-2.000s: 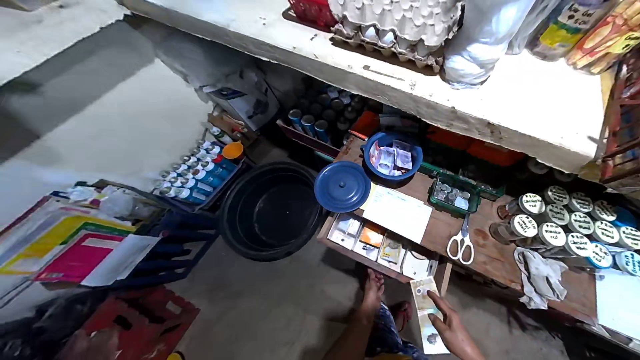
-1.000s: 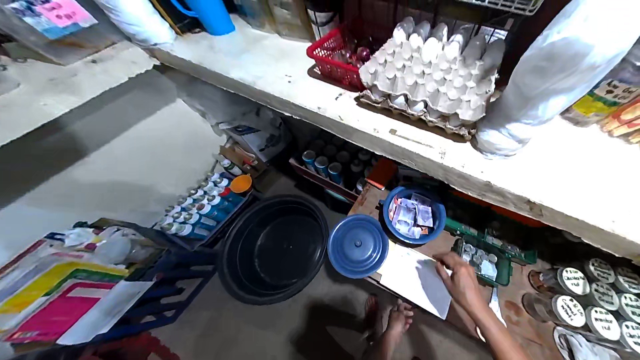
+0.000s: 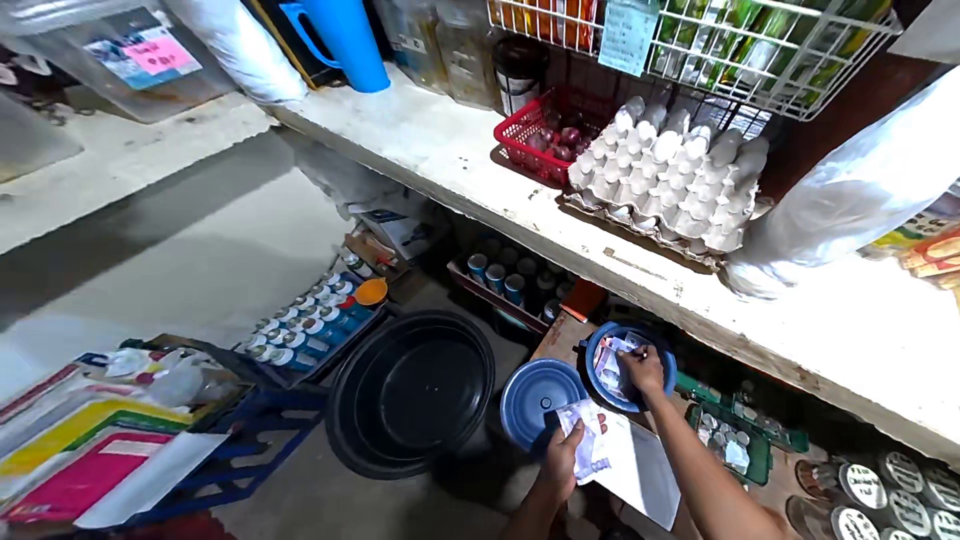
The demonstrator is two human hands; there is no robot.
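Note:
My left hand (image 3: 561,459) grips several banknotes (image 3: 581,439) between thumb and fingers, beside the round blue plastic lid (image 3: 541,397) and over the edge of a white sheet of paper (image 3: 637,469). Reaching into the round blue tub (image 3: 670,369), my right hand (image 3: 643,369) has its fingers on the banknotes (image 3: 611,367) lying there; its fingertips are partly hidden, so I cannot tell if it grips one. The green tray of coins (image 3: 759,454) is to the right of the tub, near my right forearm.
A large black basin (image 3: 487,375) stands on the floor at centre. The concrete shelf (image 3: 450,176) above bears egg trays (image 3: 667,176), a red basket of onions (image 3: 517,135) and a blue pitcher (image 3: 360,45). Lidded jars (image 3: 862,486) stand at lower right, spray cans (image 3: 300,341) left.
My right hand has moved from the white paper into the blue tub. My left hand has come up beside the lid and now holds banknotes. The drawer seen two seconds ago is out of sight.

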